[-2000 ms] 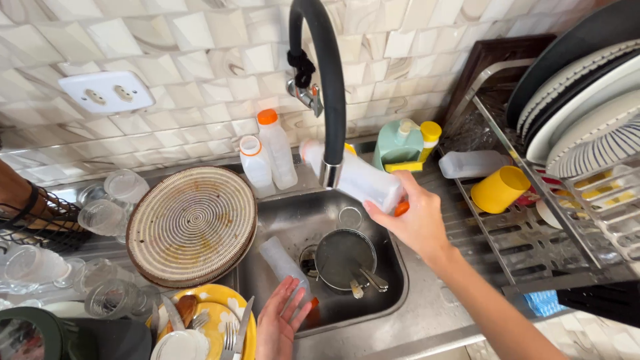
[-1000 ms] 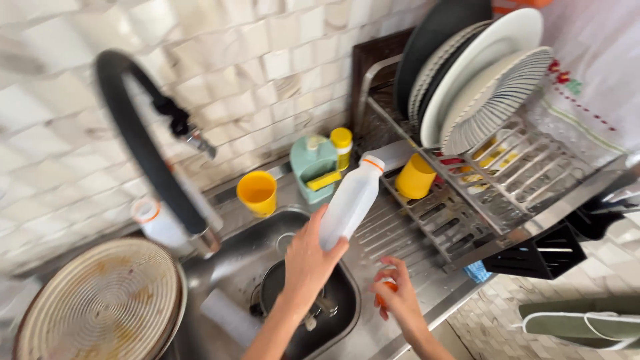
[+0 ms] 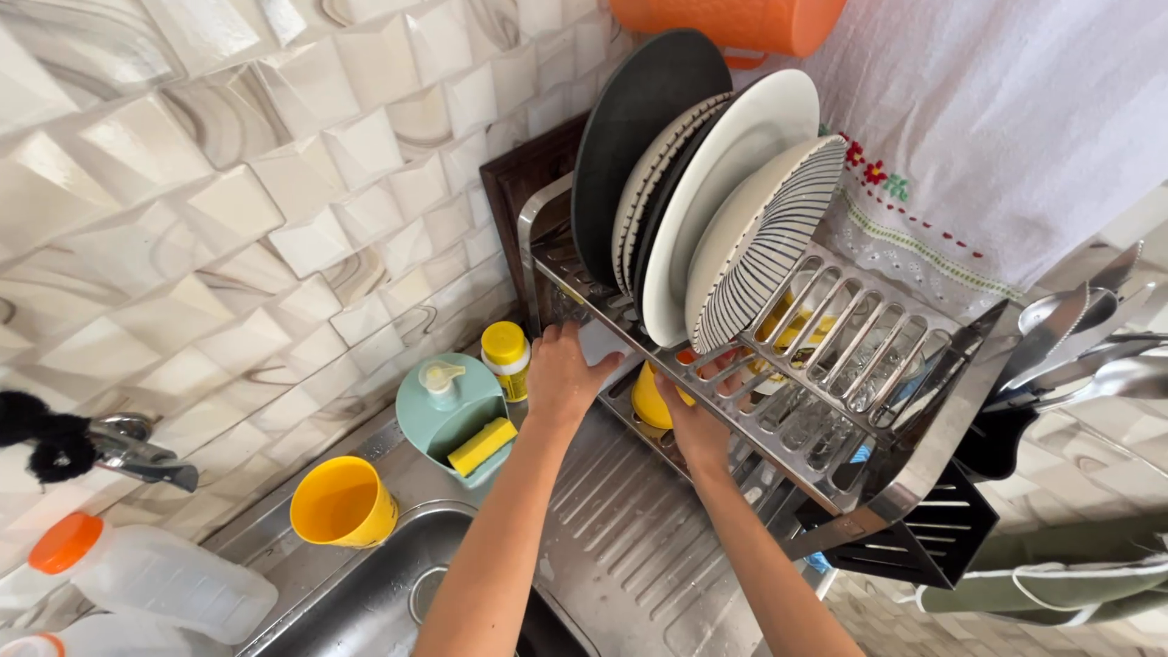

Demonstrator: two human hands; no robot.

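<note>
My left hand [image 3: 568, 372] reaches to the lower shelf of the metal dish rack [image 3: 630, 333], its fingers at a translucent white plastic container [image 3: 604, 345], partly hidden; whether it grips it I cannot tell. Beside a yellow cup [image 3: 650, 399] on that lower shelf is my right hand [image 3: 701, 424], its fingers partly hidden under the upper shelf. Plates stand on edge above, among them a white plate [image 3: 730, 196] and a striped bowl [image 3: 771, 242]. Left of my hands are a teal soap dispenser [image 3: 440, 388] with a yellow sponge [image 3: 481, 447] and a yellow-capped bottle [image 3: 507, 358].
A yellow cup [image 3: 342, 502] stands at the edge of the steel sink [image 3: 383, 593]. Orange-capped plastic bottles [image 3: 173, 575] lie in view at the lower left. A black cutlery holder [image 3: 999, 443] hangs at the rack's right end. A white embroidered cloth [image 3: 967, 137] hangs behind.
Both hands have moved to the rack's lower shelf. The white bottle that my left hand held upright over the drainboard no longer shows there. The view has turned right.
</note>
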